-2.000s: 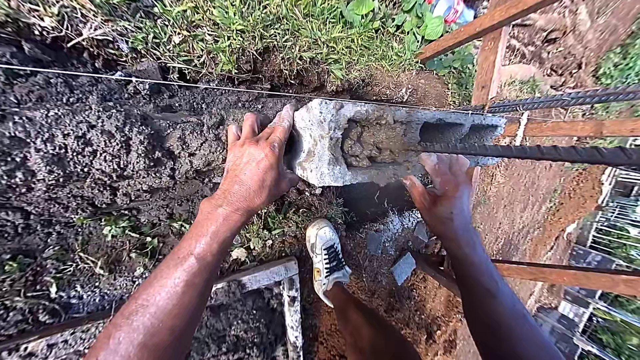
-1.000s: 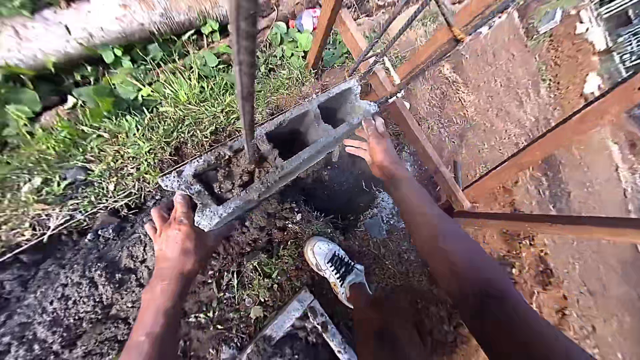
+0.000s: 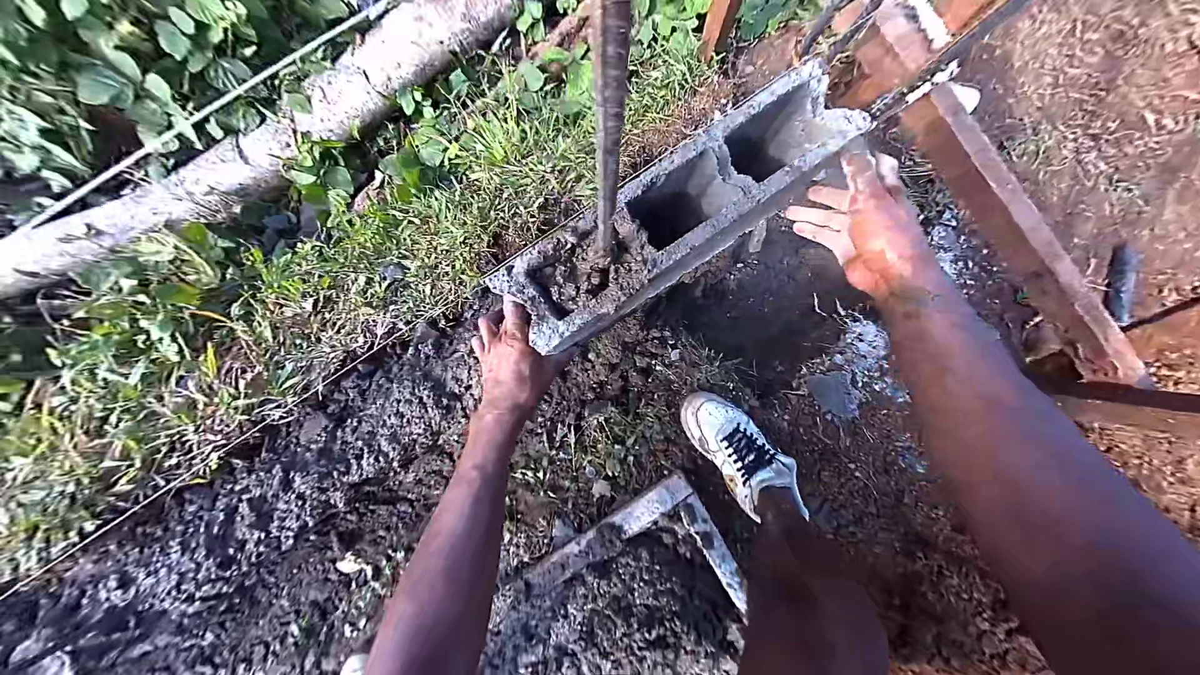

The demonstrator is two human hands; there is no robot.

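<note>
A hollow concrete block [image 3: 698, 246] lies at upper centre beside a taut string [image 3: 281, 405]. Its near left cell holds mortar [image 3: 592, 272], with a steel rebar [image 3: 611, 122] standing up out of that cell. My left hand [image 3: 514, 361] presses against the block's left end, fingers behind the edge. At the far right end is my right hand [image 3: 872, 220], its fingers spread along the near side; whether the palm bears on the block cannot be told.
Wet mortar [image 3: 234, 525] spreads along the lower left. A mortar-filled wooden frame [image 3: 647, 506] lies near my shoe [image 3: 736, 445]. Wooden boards [image 3: 1022, 225] stand at right, with another rebar [image 3: 966, 47] above. A pale log [image 3: 253, 159] crosses the upper left, beyond grass.
The view has turned. My left hand, on top of the block's left end two seconds ago, is now at its end face. The right hand has moved from the block's near edge to its right end.
</note>
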